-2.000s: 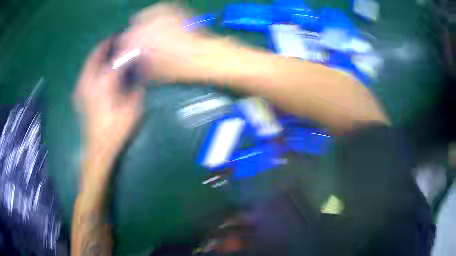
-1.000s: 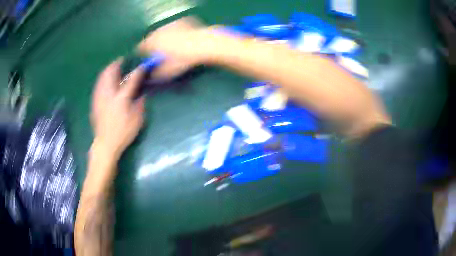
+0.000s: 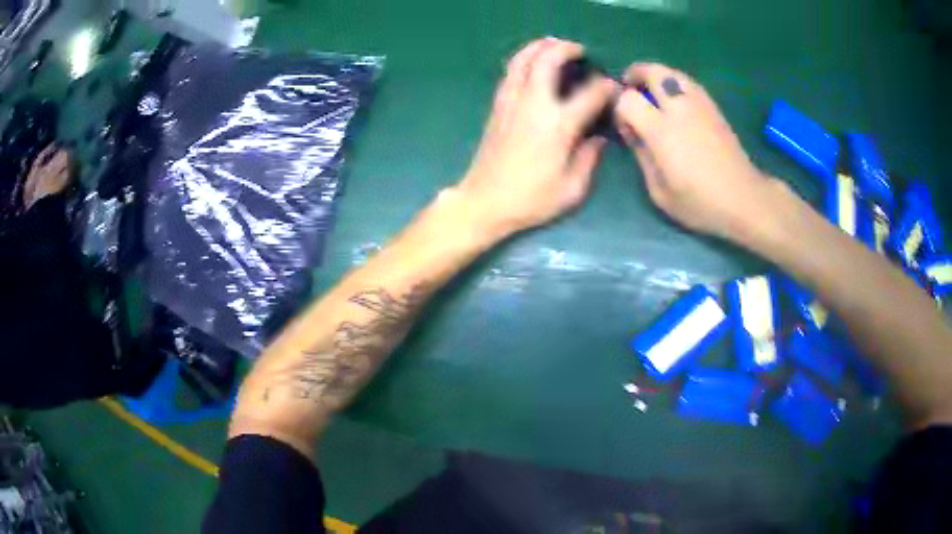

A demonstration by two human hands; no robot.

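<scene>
My left hand (image 3: 538,141) and my right hand (image 3: 684,146) meet over the green bench at the upper middle. My left hand is closed around a black housing (image 3: 577,78), mostly hidden by the fingers. My right fingers pinch at its right side, where a small bit of blue (image 3: 648,97) shows, perhaps a battery pack. Blue battery packs (image 3: 681,332) with white strips lie loose to the right, partly under my right forearm. Some show thin red leads and tiny white connectors (image 3: 754,418).
A large shiny plastic bag (image 3: 251,188), dark with white glare, lies at left. Black parts lie around it. Another person's hand (image 3: 47,172) and dark sleeve are at the far left. A yellow line (image 3: 167,438) crosses the green floor below the bench edge.
The view has swung left and sharpened, so the bag shows more fully and the pack heap sits farther right. Both hands stay together at the black housing; a blue piece showed there before too.
</scene>
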